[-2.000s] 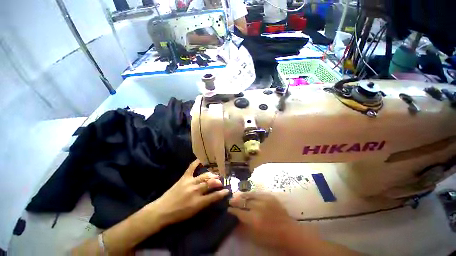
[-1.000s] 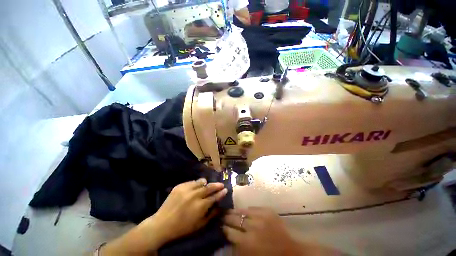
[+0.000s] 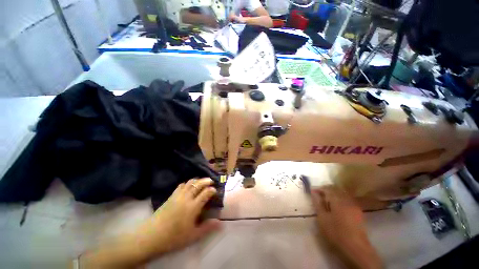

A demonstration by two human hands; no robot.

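A large black garment (image 3: 121, 136) lies heaped left of the needle, its edge running to the presser foot (image 3: 224, 178). My left hand (image 3: 181, 213) lies on the garment's near edge, just left of the foot, pressing it to the table. My right hand (image 3: 339, 213) is under the arm of the cream sewing machine (image 3: 315, 126), its fingertips at a small dark fabric strip (image 3: 305, 184). The strip is partly hidden, and I cannot tell whether the fingers grip it.
A white paper (image 3: 256, 60) and a green basket (image 3: 304, 69) stand behind the machine head. A person's arms (image 3: 254, 20) show at another station ahead. A dark packet (image 3: 437, 215) lies on the right of the table.
My right hand has left the garment edge and moved right to the dark strip under the arm. My left hand stays on the garment. The view has shifted.
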